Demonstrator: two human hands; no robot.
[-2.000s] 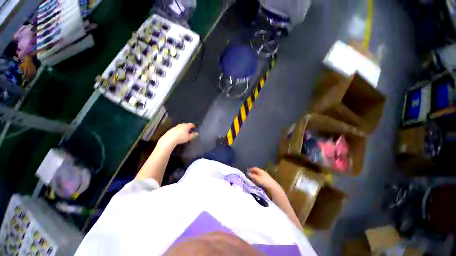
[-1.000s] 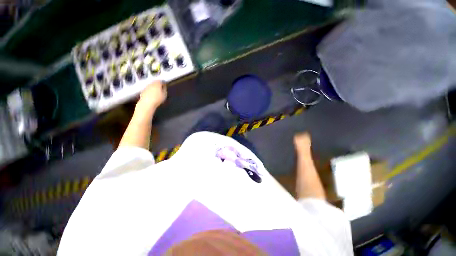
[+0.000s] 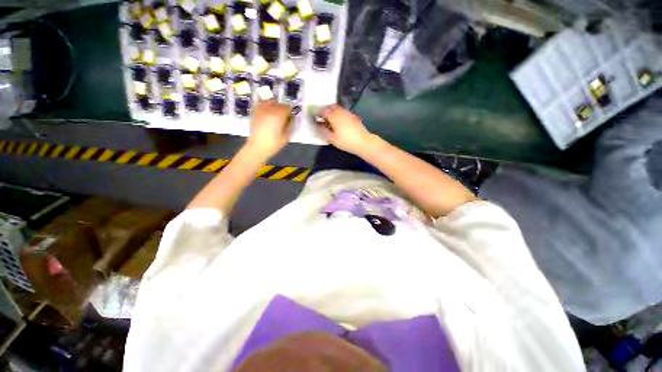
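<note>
A white blister tray (image 3: 308,93) lies on the green bench at the top, with rows of dark watch housings with yellow-white batteries. My left hand (image 3: 271,128) is at the tray's front edge, its fingers bent beside a dark housing (image 3: 295,110). My right hand (image 3: 342,128) is over the tray's front right corner, fingers bent, with a small dark piece (image 3: 318,118) at its fingertips. The frame is too blurred to tell whether either hand grips a piece or only touches it.
A second white tray (image 3: 555,94) with a few units is at the right, beside a person in grey (image 3: 559,225). Clear bags (image 3: 435,54) lie between the trays. Cartons (image 3: 101,236) and hazard tape (image 3: 170,160) are on the floor at left.
The view has turned to face the bench and the stool has left the picture. My left hand stays at the tray's front edge; my right hand has come up from the side to the tray.
</note>
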